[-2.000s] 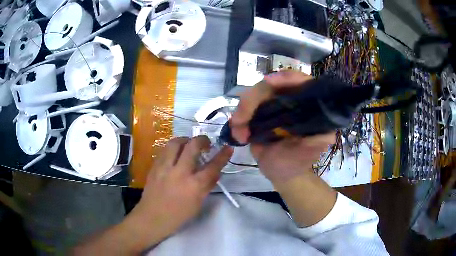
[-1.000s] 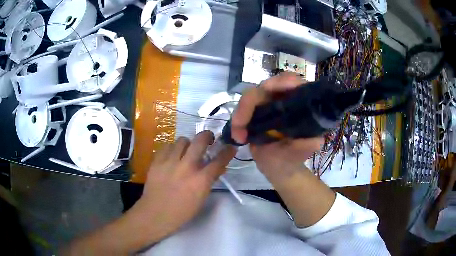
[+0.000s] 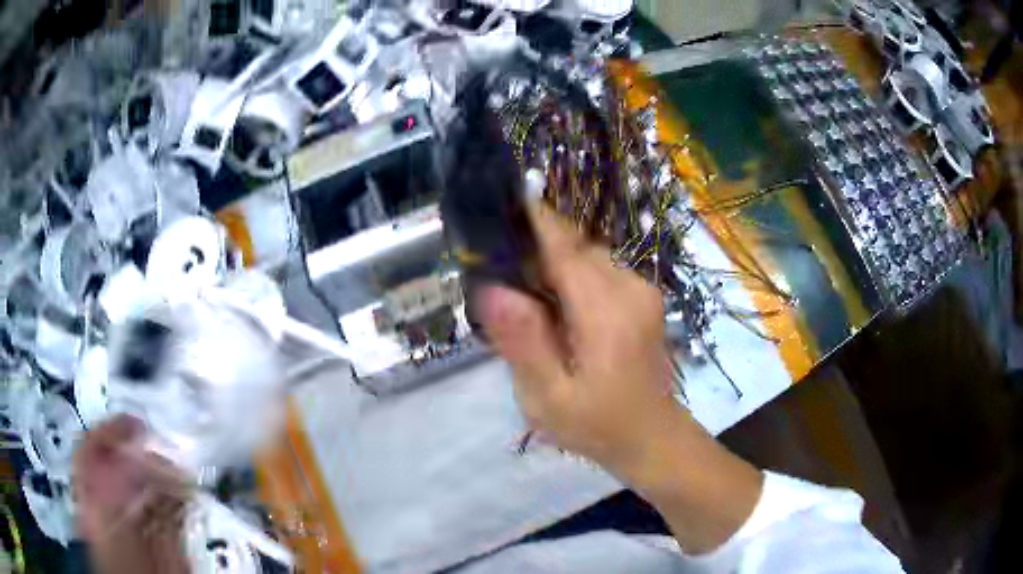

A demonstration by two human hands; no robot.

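Observation:
My left hand [image 3: 129, 493] is blurred at the lower left. It holds a white round housing [image 3: 213, 381], also blurred, in front of the pile; its fingers are partly hidden. My right hand [image 3: 595, 336] is closed around the black electric screwdriver [image 3: 488, 191], which stands roughly upright between the screw feeder and the wire heap. The driver's tip cannot be made out. The silver screw feeder [image 3: 381, 252] is left of the screwdriver, with its front pickup block toward me.
White housings [image 3: 185, 252] are piled at the left and back. A tangled wire harness heap [image 3: 595, 157] lies right of the feeder. A tray of small round components [image 3: 864, 168] is at the right, with more housings [image 3: 925, 84] beyond. Orange tape [image 3: 785, 336] edges the whitish work sheet [image 3: 426, 471].
The view has turned right. My left hand has moved left with a housing, away from the work sheet's middle. My right hand has raised the screwdriver off the work and tilted it upright.

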